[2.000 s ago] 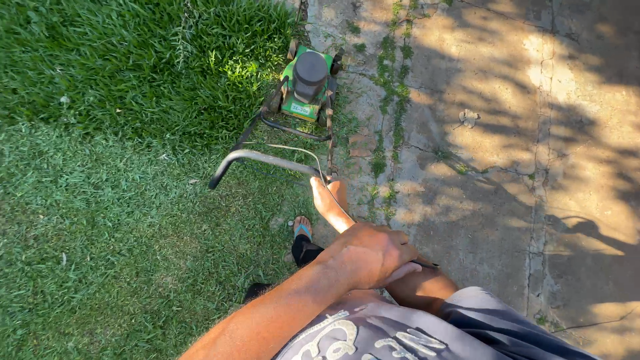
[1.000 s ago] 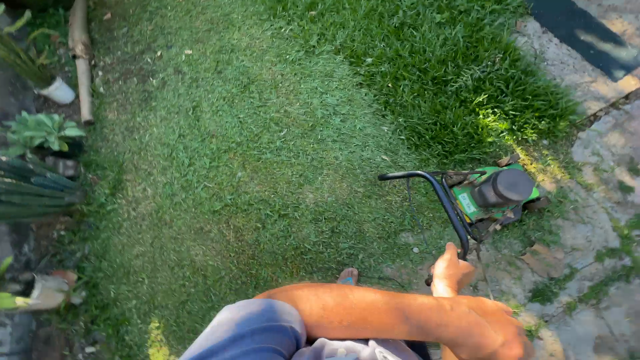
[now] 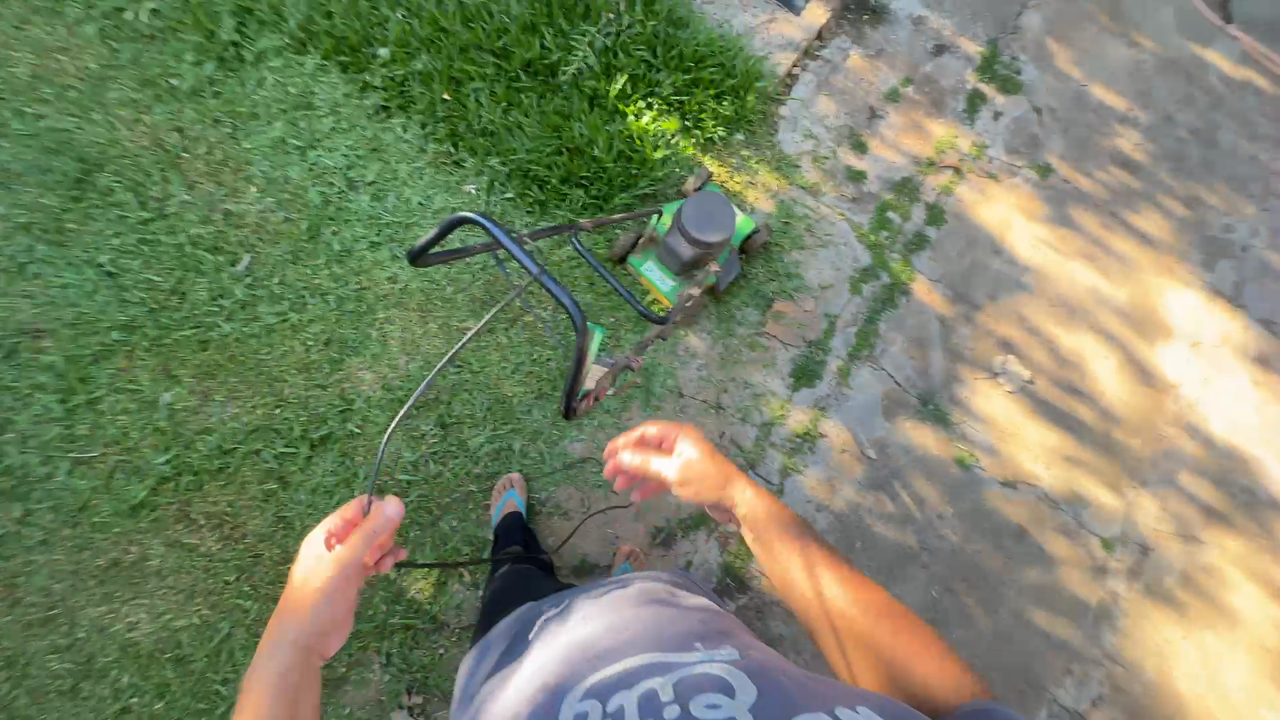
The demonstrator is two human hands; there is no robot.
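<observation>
My left hand (image 3: 350,555), at the lower left, pinches a thin dark power cord (image 3: 430,380). From there the cord curves up to the black handlebar (image 3: 545,275), and another stretch runs low across in front of my legs. My right hand (image 3: 670,465) is raised below the handlebar's near end, fingers loosely curled; it touches neither the bar nor, as far as I can see, the cord. A green electric lawn mower (image 3: 690,245) with a dark motor cover stands where grass meets paving, its handle pointing back toward me.
Taller grass (image 3: 560,90) grows beyond the mower, with shorter grass (image 3: 250,300) on the left. Cracked paving (image 3: 1050,420) with weeds lies on the right. My foot in a blue flip-flop (image 3: 510,498) is just below the handlebar.
One second ago a hand was on the handlebar; now neither hand is on it. My left hand has come into view with the cord. The view has swung to the right.
</observation>
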